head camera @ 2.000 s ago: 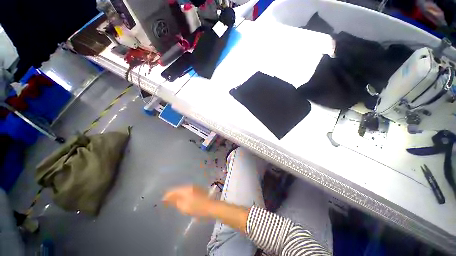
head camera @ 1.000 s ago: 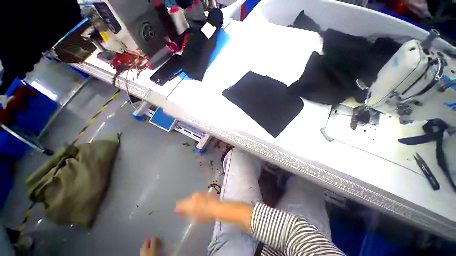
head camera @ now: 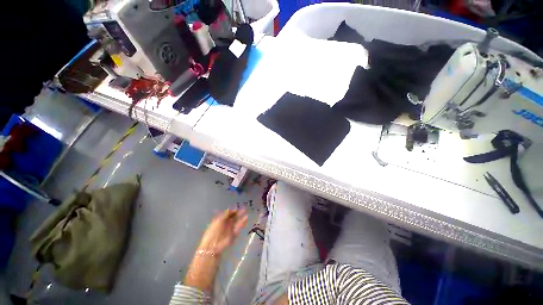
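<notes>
My left hand (head camera: pixel 223 231) is over the grey floor, left of my knees, fingers loosely bent and slightly apart; whether they pinch a tiny thread bit cannot be told. My right hand is out of the picture; only its striped sleeve (head camera: pixel 342 289) shows at the bottom edge. A flat black cut panel (head camera: pixel 308 126) lies at the table centre, untouched. A crumpled heap of black garment pieces (head camera: pixel 387 83) lies behind it. The white lockstitch machine (head camera: pixel 455 83) stands at the right. Thread snips (head camera: pixel 502 193) and a looped black strip (head camera: pixel 509 149) lie in front of it.
A second machine (head camera: pixel 152 44) stands at the left, with tangled red thread waste (head camera: pixel 146 89) and a flat black rectangle (head camera: pixel 192 97) near it. The white table edge (head camera: pixel 286 176) runs above my knees. An olive sack (head camera: pixel 89 238) lies on the floor. A white trough (head camera: pixel 411 25) stands behind.
My right hand has withdrawn from over the floor and left the picture. My left hand has risen from the bottom edge towards the table. The view has shifted a little to the right.
</notes>
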